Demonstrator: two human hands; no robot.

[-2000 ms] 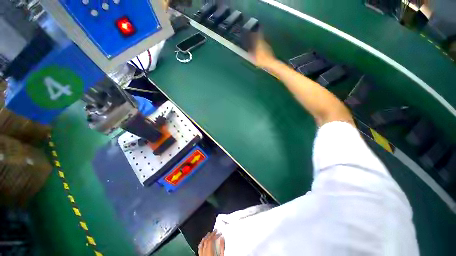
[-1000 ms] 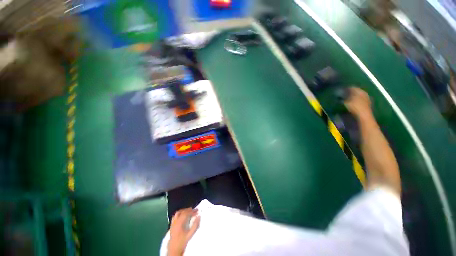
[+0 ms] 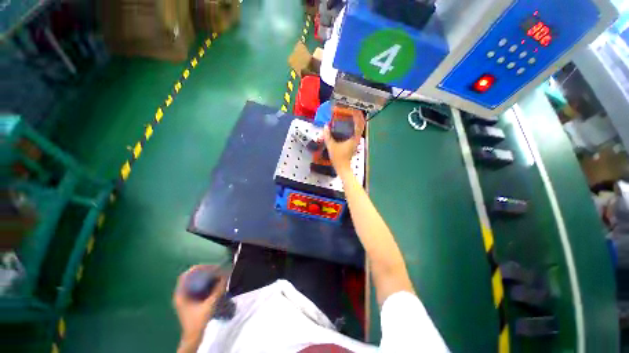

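Observation:
My right hand (image 3: 341, 146) is at the fixture and grips a dark housing (image 3: 342, 128), seen end-on, under the machine head (image 3: 362, 93). The orange-and-dark fixture (image 3: 323, 164) stands on the perforated base plate (image 3: 293, 163), partly hidden by this hand. My left hand (image 3: 193, 303) is at the lower left, away from the machine, closed around a dark object (image 3: 201, 283). It is blurred and looks like another housing. The blue machine base (image 3: 281, 200) has a red panel with yellow arrows.
The control box (image 3: 448, 86) with red digits hangs at the upper right. A dark metal table (image 3: 241, 179) carries the machine. The green line bench (image 3: 407, 207) holds several housings (image 3: 510, 205) and a phone-like slab (image 3: 436, 117). A green rack (image 3: 83, 179) stands left.
My right hand has moved from the housings on the line bench to the fixture. My left hand has moved left and now holds a dark object. The view has turned left.

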